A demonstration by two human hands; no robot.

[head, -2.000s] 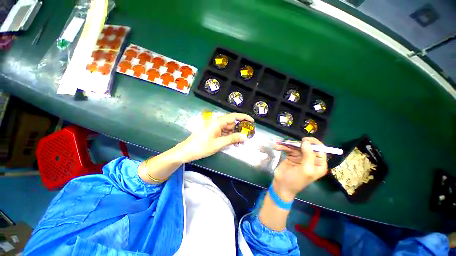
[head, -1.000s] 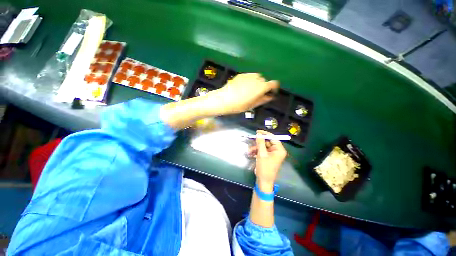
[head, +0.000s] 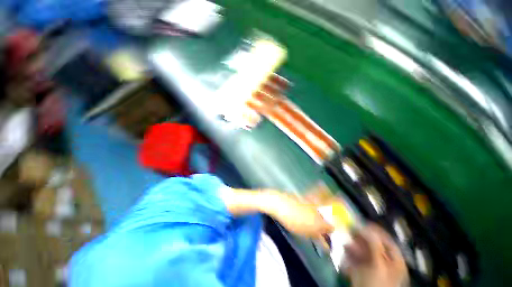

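Note:
The view is strongly blurred. My left hand (head: 300, 216) is low at the bench edge, its fingers at a white sheet with a yellow patch (head: 341, 216); whether it grips the sheet is unclear. My right hand (head: 379, 258) is just right of the sheet, its fingers smeared; no tweezers can be made out. The black component tray (head: 387, 210) lies beyond and right of the hands, running down to the lower right. It holds several round units, with yellow patches in the back row (head: 396, 175) and mostly whitish ones in the front row.
Orange die-cut sheets (head: 300, 129) lie up and left of the tray on the green bench. A long pale strip (head: 261, 64) lies over part of them. A red stool (head: 168, 148) stands on the floor at left. At far left are blurred shapes, perhaps a person and cartons.
The view has swung left, showing more floor. My left hand has come back from over the tray to the sheet, near my right hand. A yellow patch now shows in the back row's middle pocket.

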